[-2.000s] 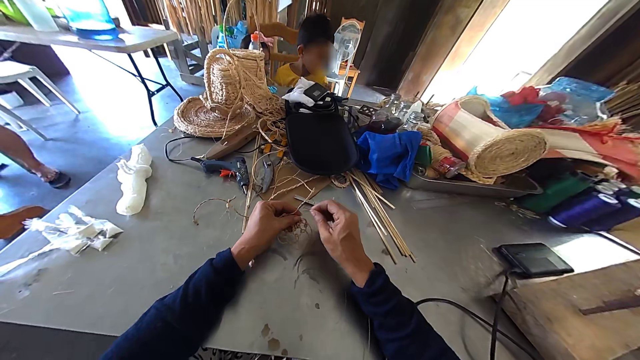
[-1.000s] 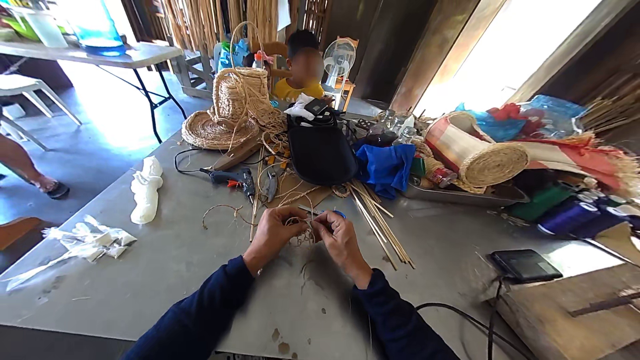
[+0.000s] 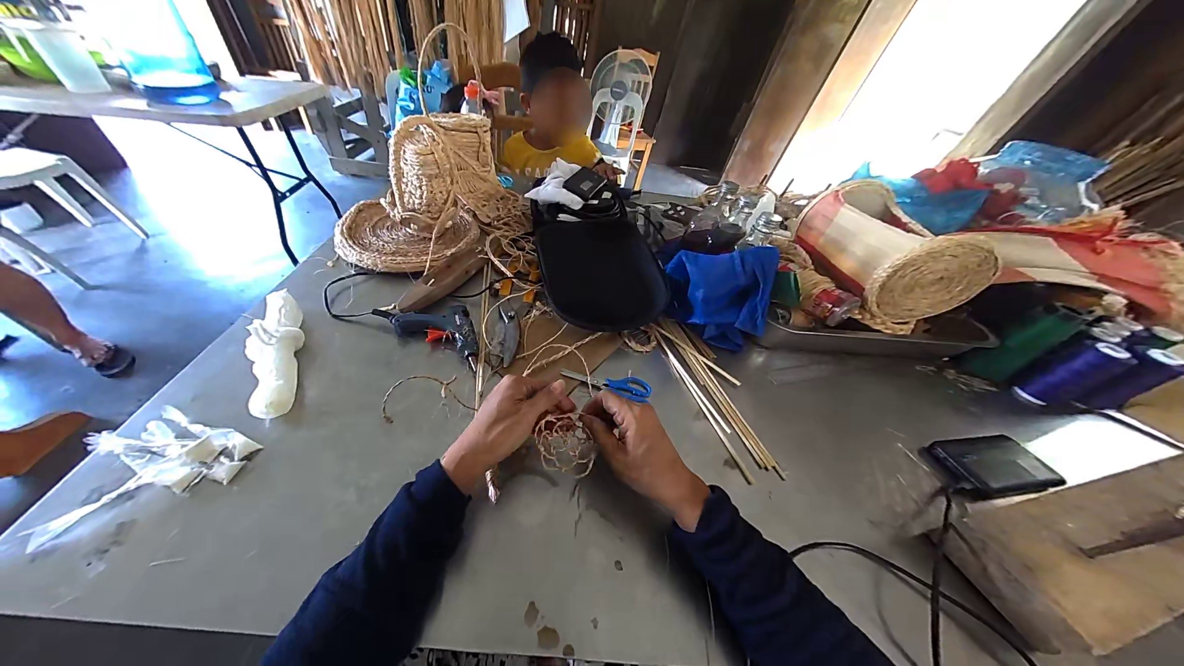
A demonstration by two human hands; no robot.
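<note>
A small openwork piece of looped natural fibre (image 3: 564, 446) is held above the grey table between my two hands. My left hand (image 3: 509, 421) pinches its upper left edge, and a twisted cord end hangs below that wrist. My right hand (image 3: 638, 444) has thumb and fingers closed on its right edge. Just beyond my fingers lie scissors with blue handles (image 3: 627, 388), their blades pointing left. A strand of fibre loops up from the work near the blades. Farther off are a glue gun (image 3: 435, 326), grey-handled pliers or cutters (image 3: 505, 335) and thin sticks (image 3: 717, 398).
Woven fibre baskets (image 3: 439, 166), a black case (image 3: 601, 273) and blue cloth (image 3: 723, 287) crowd the far side. At right are a metal tray (image 3: 869, 342), thread spools (image 3: 1073, 372) and a corded black device (image 3: 994, 464). Plastic bags (image 3: 275, 356) lie left. A person sits behind the table.
The fibre piece now shows more openly between my hands. The blue scissor handles, barely visible earlier, show plainly beyond my right fingers. The seated person's raised arm has come down.
</note>
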